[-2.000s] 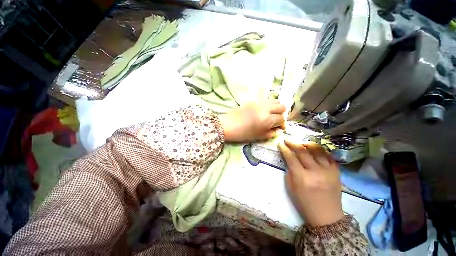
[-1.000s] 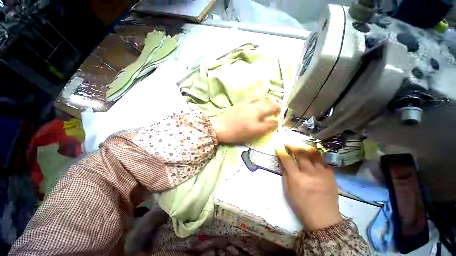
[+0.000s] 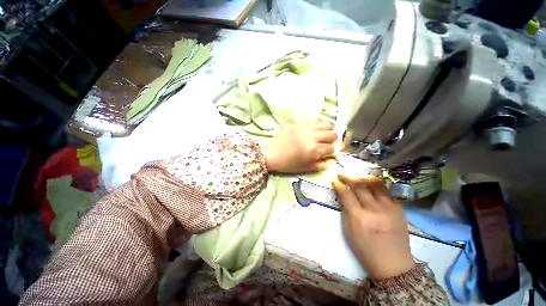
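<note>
The light green garment panel [image 3: 257, 98] lies bunched on the white table, passes under my left forearm and hangs over the front edge. My left hand [image 3: 303, 147] presses on the green fabric just left of the needle area, fingers curled. My right hand [image 3: 374, 218] lies with its fingertips on the work at the machine's foot, close to my left fingertips. Bright glare hides the fabric edge and the needle. The off-white sewing machine head [image 3: 389, 72] stands over them. A grey shaped piece [image 3: 317, 194] lies flat left of my right hand.
A stack of green strips [image 3: 170, 77] lies at the left on the brown board [image 3: 120, 75]. A black phone [image 3: 492, 239] and a light blue cloth [image 3: 461, 269] lie at right. A folded green bundle [image 3: 422, 179] sits behind my right hand. A red bag [image 3: 57, 170] is at far left.
The camera view has shifted slightly. My left hand has moved a little along the fabric and its fingers are more curled. My right hand stays almost in place.
</note>
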